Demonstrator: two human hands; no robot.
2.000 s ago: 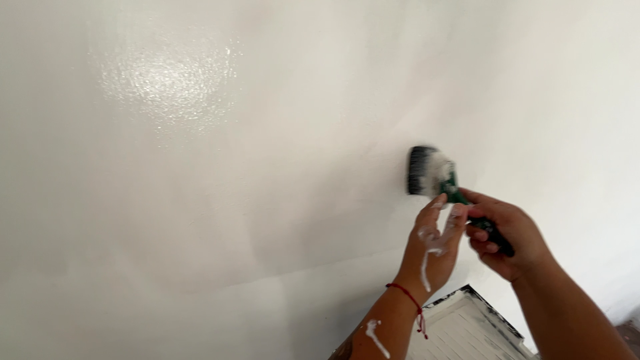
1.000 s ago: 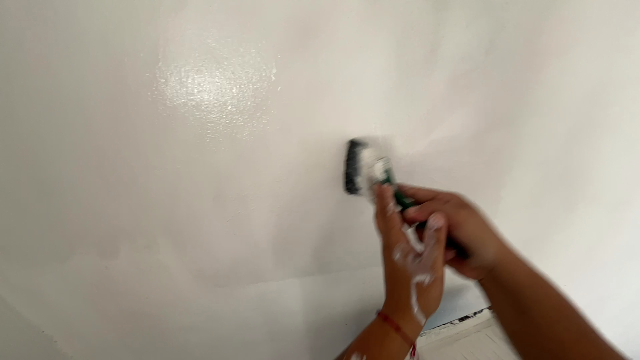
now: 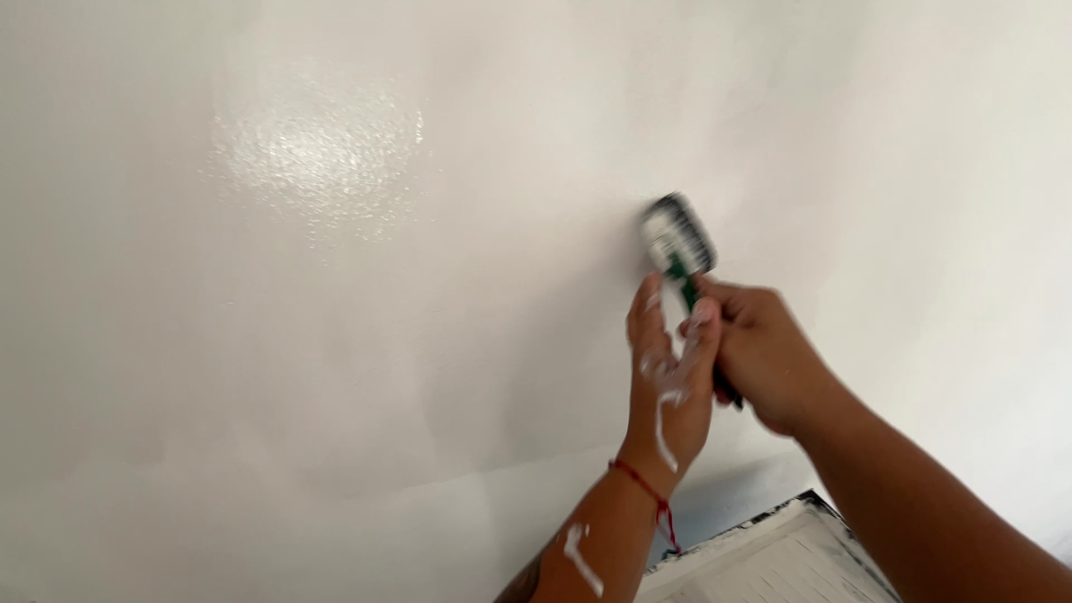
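A paintbrush point(image 3: 680, 239) with dark bristles, a paint-smeared white head and a green handle lies against the pale wall point(image 3: 377, 335), right of centre. My right hand point(image 3: 758, 352) is closed around its handle, whose dark end sticks out below the fingers. My left hand point(image 3: 670, 377) is at the handle's left side, its thumb and fingers around the upper handle just below the head; how firmly it holds is partly hidden. White paint streaks the left hand and forearm, and a red string bracelet point(image 3: 641, 481) circles that wrist.
Below the hands, at the lower right, is a paint tray point(image 3: 754, 523) with a dark rim and white paint over its ribbed surface. A shiny, wet-looking patch point(image 3: 314, 146) shows on the wall at the upper left.
Both hands and the brush have shifted across the wall, and the brush head has turned from bristles pointing left to a more slanted position. The tray shows lower in view than two seconds ago.
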